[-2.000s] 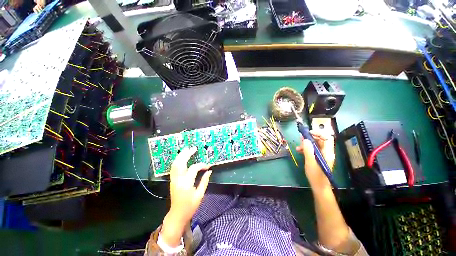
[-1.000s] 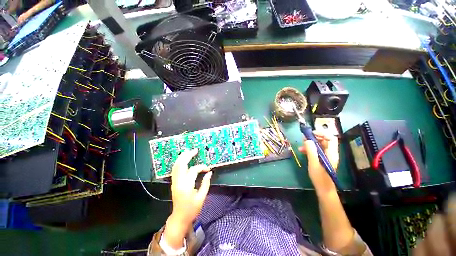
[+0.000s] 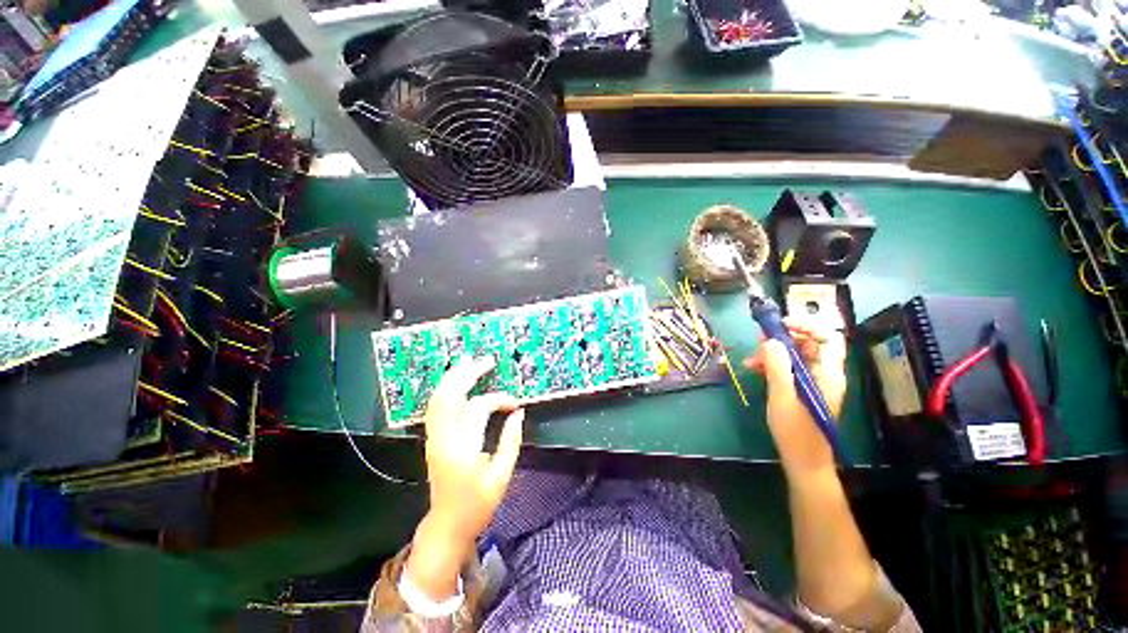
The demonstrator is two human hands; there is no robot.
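Observation:
A long green circuit board panel [image 3: 569,350] with pale edges lies in front of a black plate [image 3: 495,254]. My left hand [image 3: 465,427] rests at the panel's front edge, its fingertips over the board; thin wire runs from the solder spool [image 3: 303,272] towards the bench edge, and whether the hand grips its end cannot be told. My right hand [image 3: 802,383] holds a dark blue soldering iron [image 3: 792,359] like a pen. The iron's tip is in the round tip-cleaning pot [image 3: 725,247]. Short lead wires [image 3: 683,343] lie heaped at the panel's right end.
A black iron stand [image 3: 821,235] and sponge tray [image 3: 816,304] stand right of the pot. A black soldering station [image 3: 952,383] carries red-handled pliers [image 3: 1024,402]. A fume fan [image 3: 482,142] stands behind the plate. Wired boards [image 3: 198,247] are stacked at the left.
The iron's tip stays at the pot, with only slight shifts of the right hand and of the view. A blurred hand seen at the lower right one second ago is gone.

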